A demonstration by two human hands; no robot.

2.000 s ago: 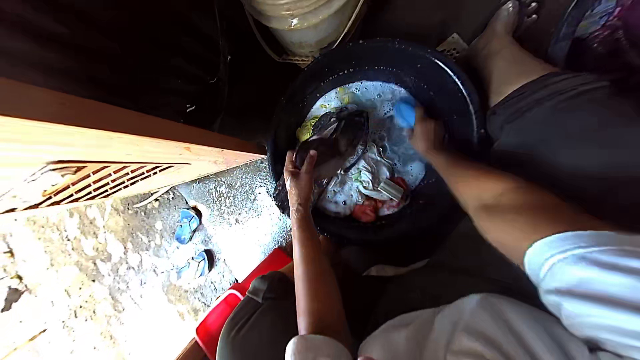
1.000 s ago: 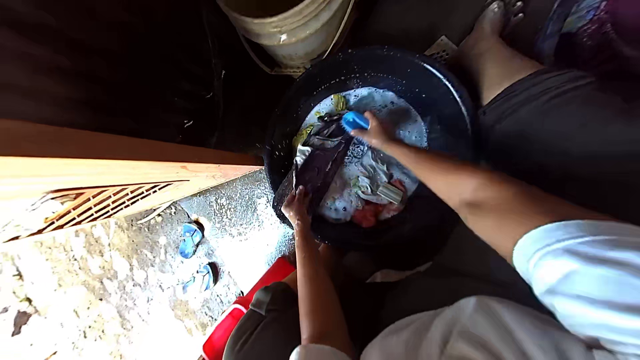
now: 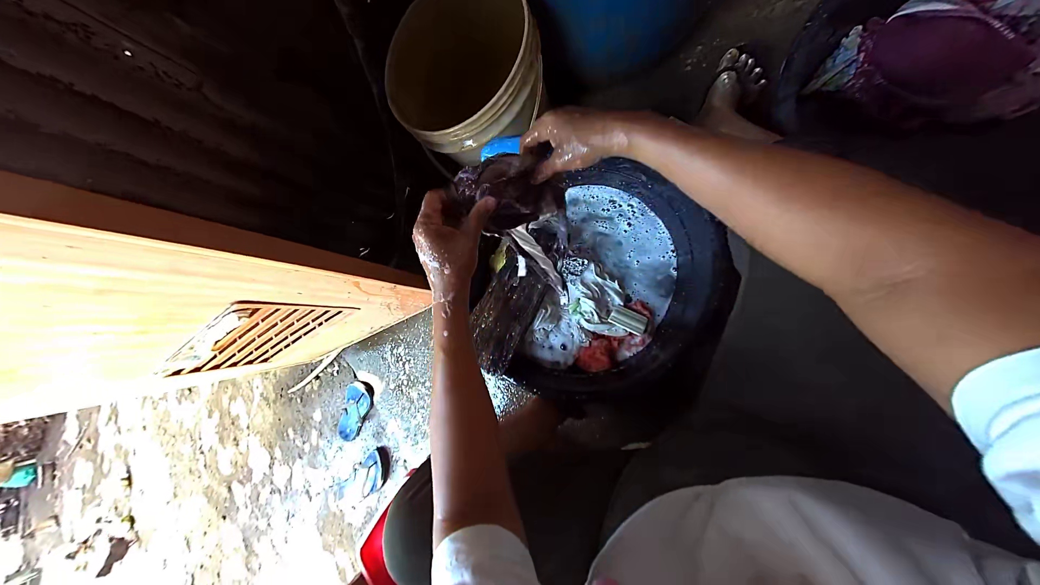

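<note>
A dark purplish wet garment (image 3: 512,191) is bunched between my two hands at the upper left rim of a black plastic tub (image 3: 707,268). My left hand (image 3: 447,240) grips its left end, thumb on top, with suds on the wrist. My right hand (image 3: 569,142) pinches the other end, and a blue object (image 3: 500,147), perhaps a brush, shows beside these fingers; whether that hand holds it I cannot tell. Part of the dark cloth hangs down over the tub's left side. Soapy water (image 3: 626,231) fills the tub, with white cloth (image 3: 593,292) and red cloth (image 3: 597,355) in it.
An off-white bucket (image 3: 463,73) stands just beyond the tub, beside a blue container (image 3: 621,32). A wooden door (image 3: 122,301) with a slatted vent lies to the left. Blue flip-flops (image 3: 355,410) rest on the concrete below it. At the top right, another dark tub holds clothes (image 3: 942,61).
Both hands have moved from inside the tub to its upper left rim, lifting the dark garment. The blue object was in my right hand over the suds earlier. The view has shifted.
</note>
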